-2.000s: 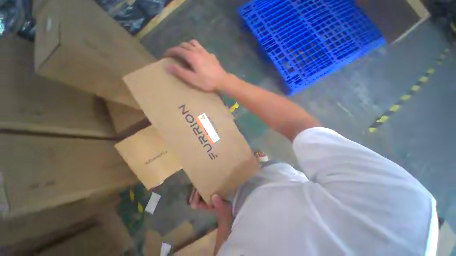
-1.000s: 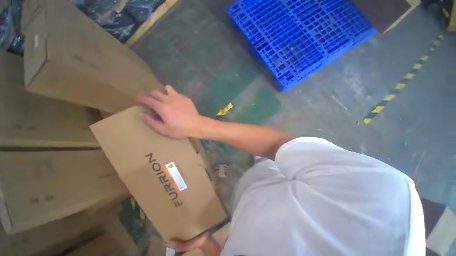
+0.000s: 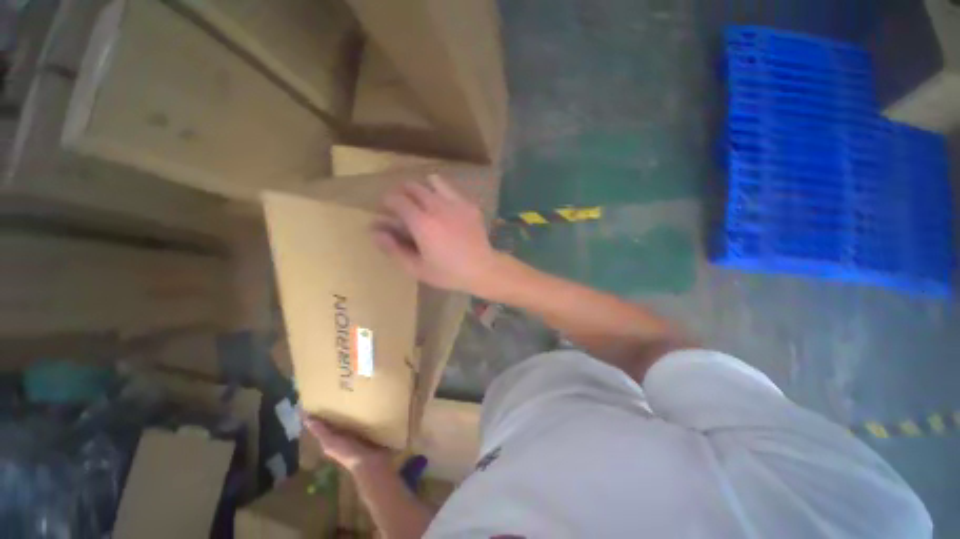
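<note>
A large brown carton [image 3: 332,316] with the word FURRION and a small white-and-orange label is held tilted between my hands, in front of my body. My right hand [image 3: 437,232] lies over its upper edge, with the fingers spread on the cardboard. My left hand [image 3: 342,444] holds its lower end; part of its fingers is hidden by the carton. The picture is somewhat blurred. Whether the carton touches the boxes behind it, I cannot tell.
Tall brown cartons [image 3: 190,100] stand at the upper left. A blue plastic pallet [image 3: 800,158] lies on the floor at the upper right, with a brown box beside it. Yellow-and-black tape [image 3: 568,214] marks the floor. Open scrap boxes and dark wrapped goods lie at the lower left.
The view has turned, so the pallet shows farther right and the scrap boxes at lower left have come into view. The carton is more upright in the picture, still between both hands.
</note>
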